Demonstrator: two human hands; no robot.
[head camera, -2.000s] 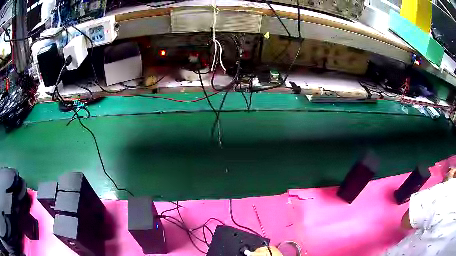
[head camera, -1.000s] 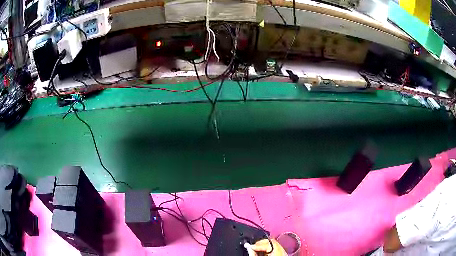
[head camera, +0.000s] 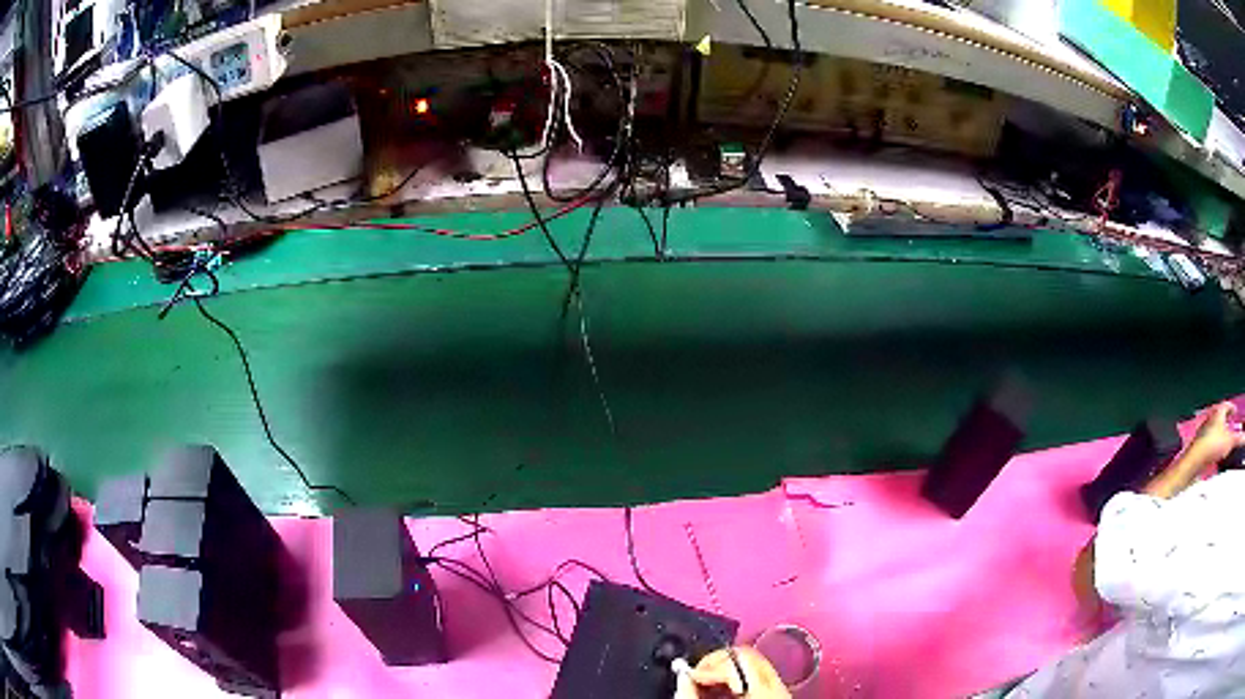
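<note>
A black speaker (head camera: 621, 645) lies at the bottom centre on the pink sheet, its face with a round recess and small holes turned up. My right hand (head camera: 737, 672), partly cut off by the bottom edge, is at its right side. Its fingers hold a small whitish item (head camera: 680, 666) against the speaker face; what it is cannot be told. A thin black cable loops over the hand. My left hand is not in view. Another speaker (head camera: 389, 587) with a tiny blue light stands to the left, with black cables at its side.
Several dark speakers (head camera: 205, 574) stand grouped at left. A pale ring (head camera: 815, 658) lies right of my hand. Two speakers (head camera: 976, 458) stand farther right, near another person's sleeve (head camera: 1174, 560) and hand. The green surface (head camera: 451, 369) and a shelf with wires, sockets and a white box (head camera: 311, 153) lie behind.
The view has shifted slightly. My right hand has come further into view on the speaker face. The other person's hand at right now reaches to the far-right speaker.
</note>
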